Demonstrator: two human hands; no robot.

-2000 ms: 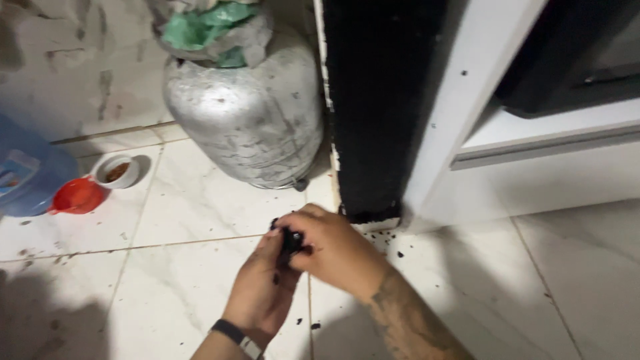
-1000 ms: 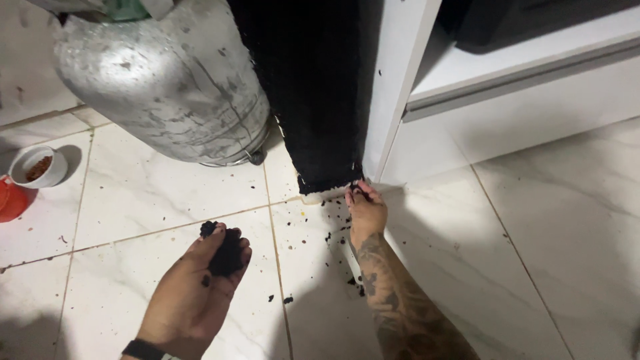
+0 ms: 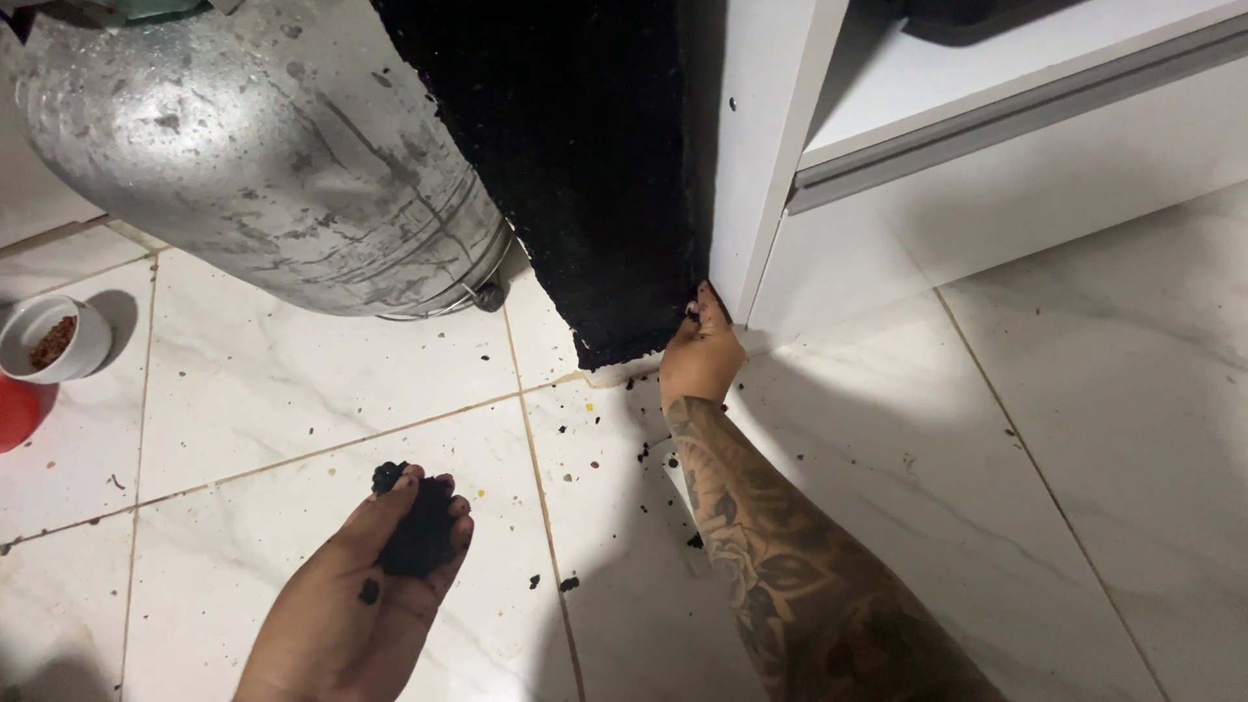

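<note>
Low at the centre-left, my left hand [image 3: 375, 575] is cupped palm up around a clump of black crumbly material [image 3: 424, 531], with a smaller black bit stuck near the base of the thumb. My right hand [image 3: 704, 346] touches the lower right corner of a black-coated pillar [image 3: 575, 175], close to the white cabinet's side panel. Some dark material shows at its fingertips; whether the fingers hold a piece cannot be told. Black crumbs [image 3: 569, 584] lie scattered on the tiled floor between and below the hands.
A worn silver gas cylinder [image 3: 283, 166] stands left of the pillar. A small white bowl [image 3: 83, 341] with reddish-brown bits and a red object [image 3: 15, 409] are at the left edge. The white cabinet [image 3: 975, 214] with a grey rail is at right. Pale marble-look tiles [image 3: 292, 370] cover the floor.
My hands were together around black material; they have since parted. The left keeps the clump, while the right has moved to the pillar's bottom corner, now slightly up its right edge. The view has shifted.
</note>
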